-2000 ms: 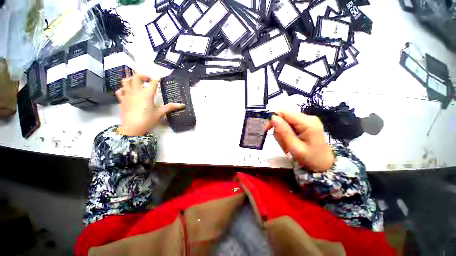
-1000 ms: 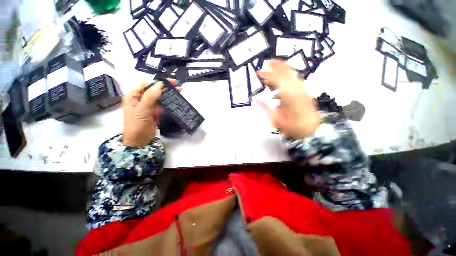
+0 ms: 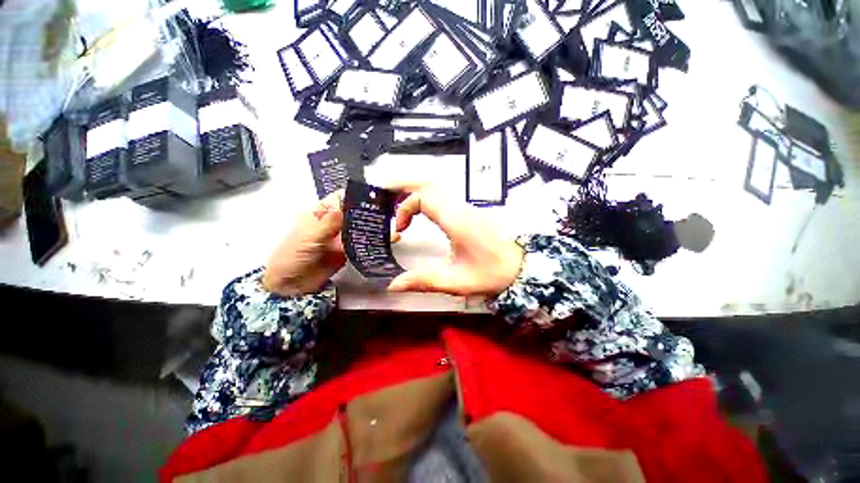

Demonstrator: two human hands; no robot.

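Observation:
A black hang tag (image 3: 369, 229) with small white text is held upright and slightly bent between my two hands in front of me. My left hand (image 3: 311, 247) grips its left side. My right hand (image 3: 462, 247) is at its right edge, thumb at the lower corner and fingers near the top. The stack of loose tags (image 3: 330, 172) lies just behind my left hand, partly hidden. The string bundle (image 3: 618, 222) lies right of my right hand, touching a grey disc (image 3: 696, 232). No string can be made out on the held tag.
Finished tags (image 3: 509, 100) spread in a large pile at the far centre. Banded tag packs (image 3: 162, 137) stand at left, with a spare string bunch (image 3: 219, 52) and clear plastic bag (image 3: 123, 38) behind. A thin black slab (image 3: 43, 212) lies far left. A smaller tag group (image 3: 787, 156) lies far right.
The small tag that was in my right hand is gone from in front of me. My left hand has brought a tag from the stack toward the centre, and my right hand has moved left to it.

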